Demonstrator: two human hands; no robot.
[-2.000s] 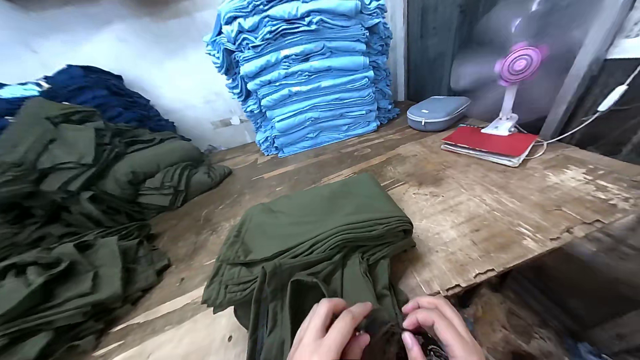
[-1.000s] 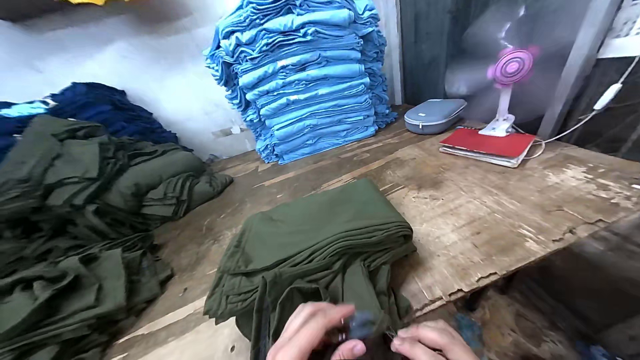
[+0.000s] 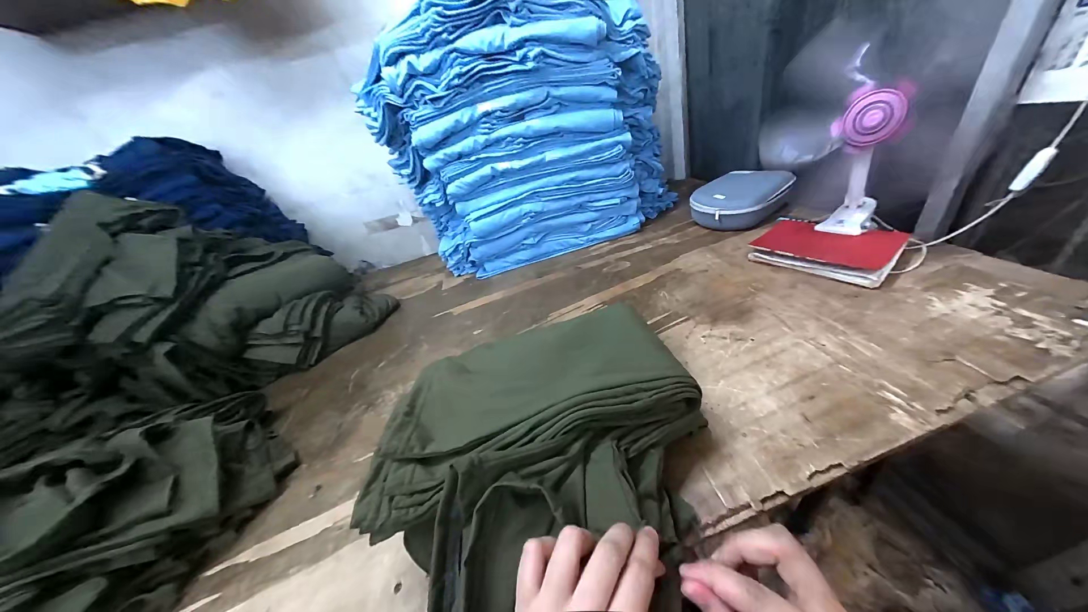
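Note:
A folded stack of dark green cloth (image 3: 552,382) lies near the front edge of the wooden table, with loose green cloth (image 3: 510,518) hanging from its near side. My left hand (image 3: 588,571) rests with curled fingers on this loose cloth and grips it. Just to the right, my right hand (image 3: 756,571) has thumb and forefinger brought together at the cloth's edge; whether something thin is pinched there cannot be made out.
Heaped green cloth (image 3: 195,314) covers the left side, with dark blue cloth (image 3: 187,183) behind. A tall light blue cloth stack (image 3: 535,144), a grey zip case (image 3: 739,200) and a pink fan (image 3: 874,119) on a red-covered book (image 3: 829,248) stand farther back on the wooden table (image 3: 850,365).
My left hand has shifted right, and its fingers now lie flatter on the loose cloth. A small dark thing seen by my left fingers one second ago no longer shows.

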